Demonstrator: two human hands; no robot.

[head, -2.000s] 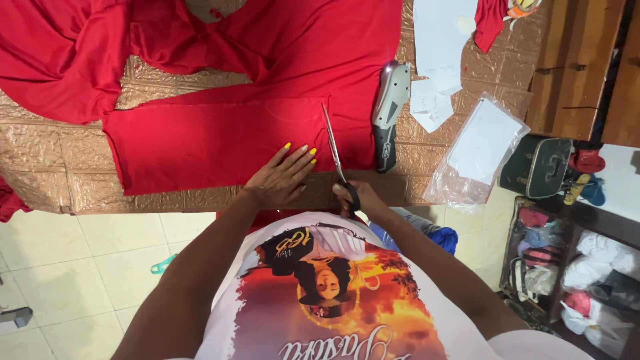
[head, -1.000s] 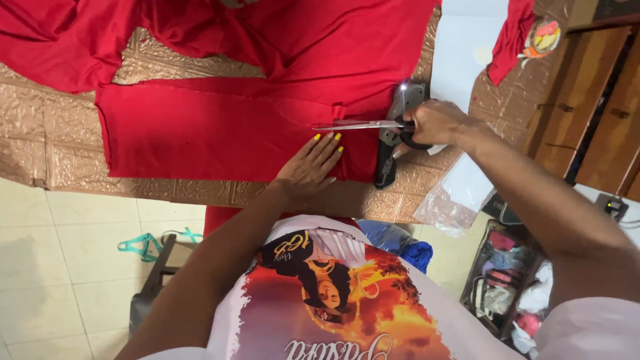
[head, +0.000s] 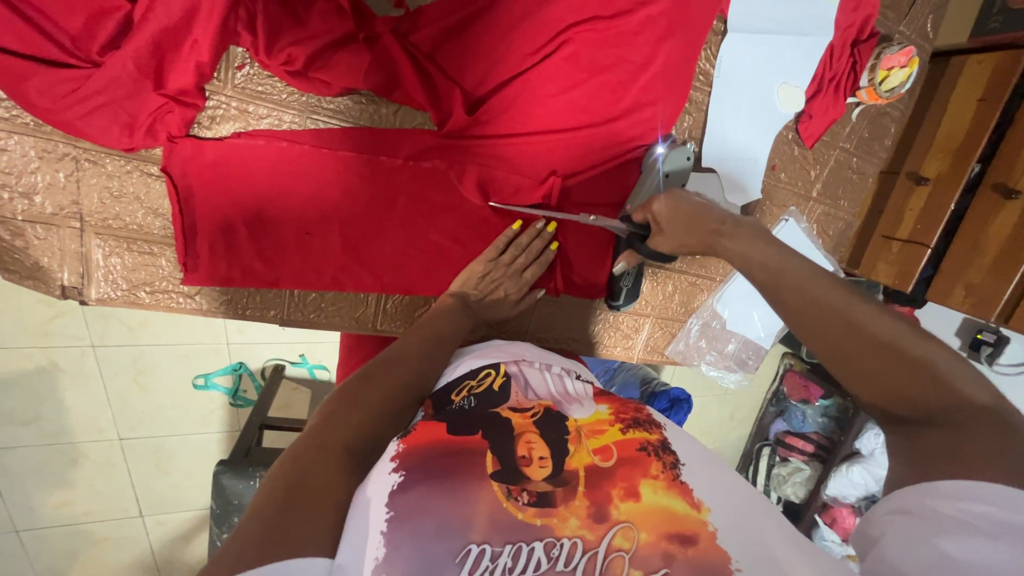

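Red fabric lies over the table, with a flat piece along the near edge and loose folds behind it. My left hand rests flat on that piece, fingers spread, just below the blades. In my right hand is a pair of scissors with black handles, its blades pointing left over the cloth and looking nearly closed together. Under and beside the right hand lies a grey and black handheld tool on the fabric's right edge, partly hidden by the hand and the handles.
White paper pattern pieces lie at the back right, near a red scrap and a small round container. A clear plastic bag overhangs the near edge. Wooden drawers stand at right; a black stool is below left.
The scissors, pointing away from me two seconds ago, now point left across the cloth. My right hand has moved from the near edge up beside the grey tool. My left hand stays on the fabric.
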